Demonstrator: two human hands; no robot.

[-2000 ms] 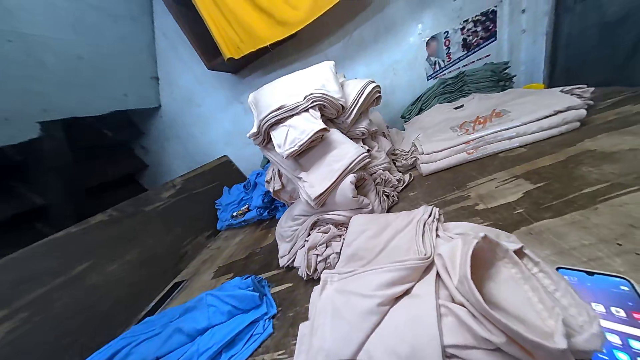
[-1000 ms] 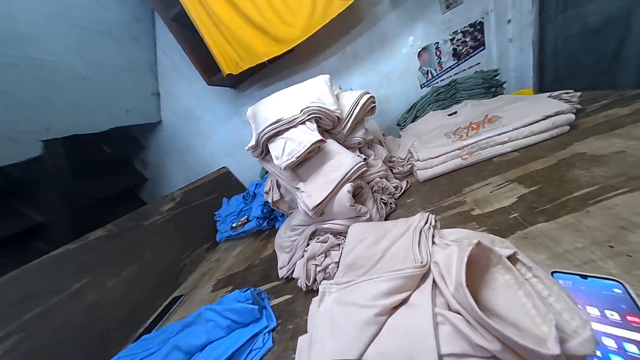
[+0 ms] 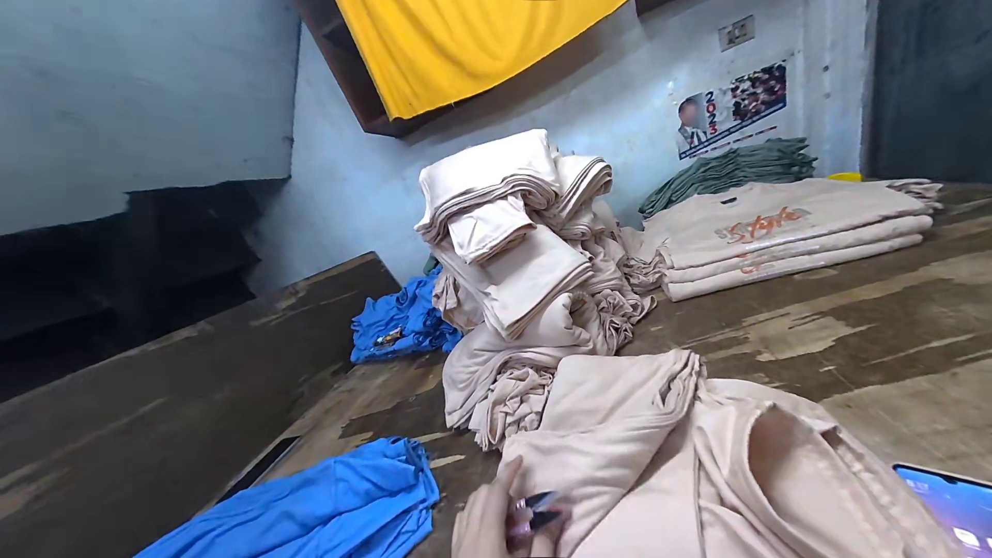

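My left hand point(image 3: 496, 519) is at the bottom centre, at the left edge of a folded beige garment point(image 3: 612, 457). It holds a small thread snipper point(image 3: 533, 513), its dark blades pointing right over the fabric. Part of that hand is cut off by the frame. My right hand is out of view. Beside the folded garment on the right lies more loose beige fabric point(image 3: 806, 480). Behind rises a leaning pile of folded beige garments point(image 3: 504, 256), with crumpled ones at its base.
Blue cloth point(image 3: 333, 504) lies at lower left, with a blue bundle point(image 3: 403, 318) farther back. Printed beige shirts point(image 3: 790, 232) and a green stack point(image 3: 728, 174) stand at back right. A lit phone point(image 3: 945, 504) lies at lower right on the worn wooden table point(image 3: 814, 333). Yellow cloth point(image 3: 465, 46) hangs above.
My left hand has come into view at the bottom with the snipper in it. Neither earlier frame shows a hand. The garments and piles have not plainly moved.
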